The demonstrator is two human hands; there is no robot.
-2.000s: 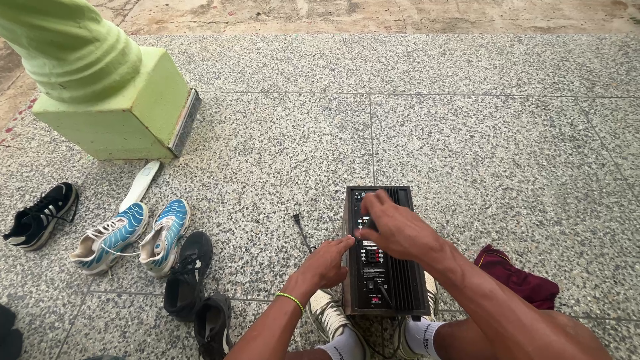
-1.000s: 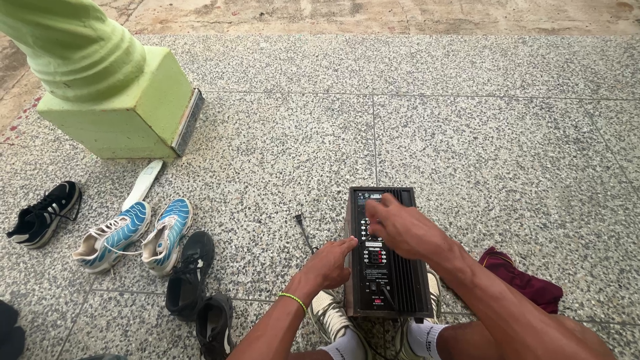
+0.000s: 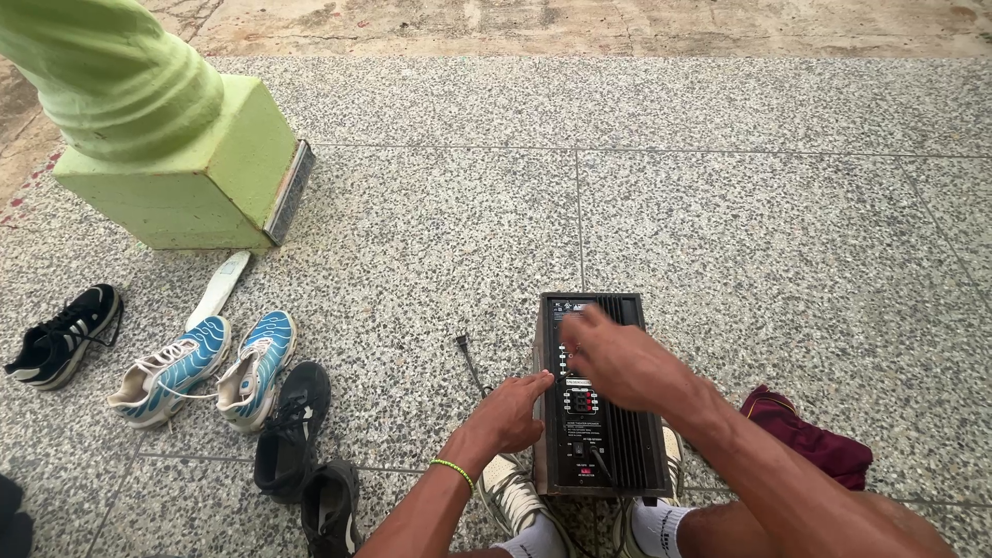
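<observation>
A black home theater speaker (image 3: pixel 577 484) lies between my feet, its rear panel facing up, with sockets, a switch, a red selector and heat-sink fins. My left hand (image 3: pixel 511 411) rests against its left edge, fingertips at the panel's rim. Over the panel's upper part is my right hand (image 3: pixel 612 356), blurred, its fingers bent and pointing at the upper left; whether they hold anything cannot be seen. A black power cord (image 3: pixel 601 463) leaves the panel's lower part. The plug (image 3: pixel 463 341) of a black cord lies on the floor left of the speaker.
Blue-and-white sneakers (image 3: pixel 182 372), black shoes (image 3: pixel 293 434), a black-and-white sneaker (image 3: pixel 70 337) and a white insole (image 3: pixel 221 287) lie at left. Behind them stands a green pillar (image 3: pixel 178 194). Maroon cloth (image 3: pixel 806 442) lies by my right leg on the speckled floor (image 3: pixel 434 225).
</observation>
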